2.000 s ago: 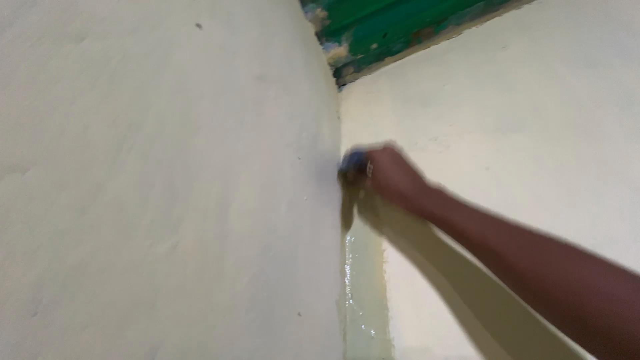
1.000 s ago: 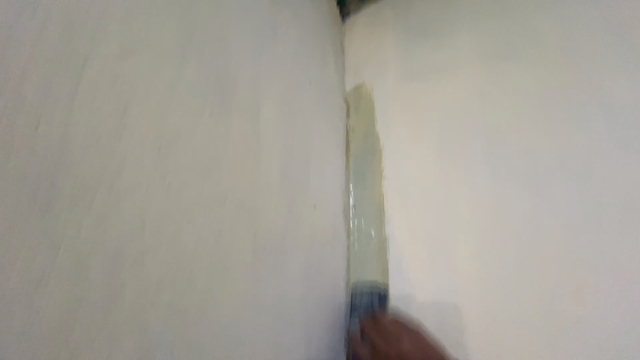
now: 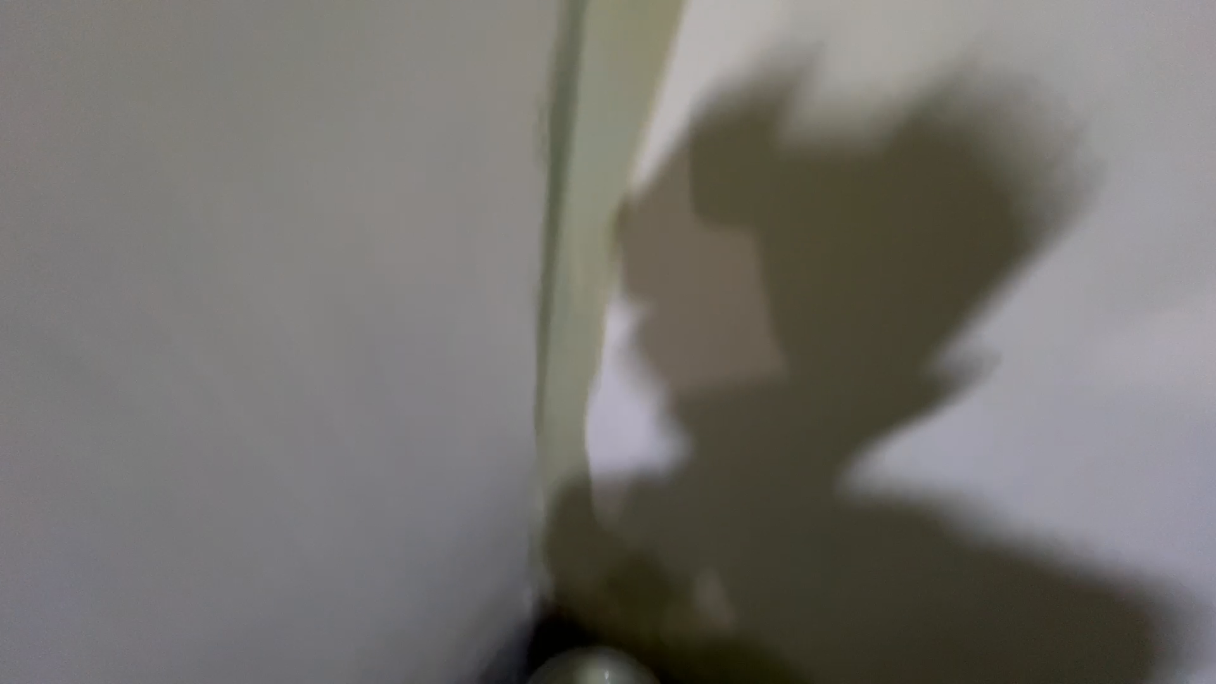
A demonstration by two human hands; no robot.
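Neither my left hand nor my right hand can be made out in the head view now. A strip of greenish paint [image 3: 594, 190] runs down the wall corner, on the edge of the right wall [image 3: 1121, 399]. Its lower end lies in shadow. The paintbrush seen earlier is not visible. At the bottom edge, a pale rounded object [image 3: 594, 667] shows only its top, blurred, beside a dark patch. What it is I cannot tell.
A plain pale wall [image 3: 266, 332] fills the left side and meets the right wall at the corner. A large shadow of a person's head and shoulders [image 3: 855, 285] falls across the right wall.
My right hand with the brush moved down the corner between the two earlier frames and is now out of sight. The view has dropped lower, and the green panel above is gone from it.
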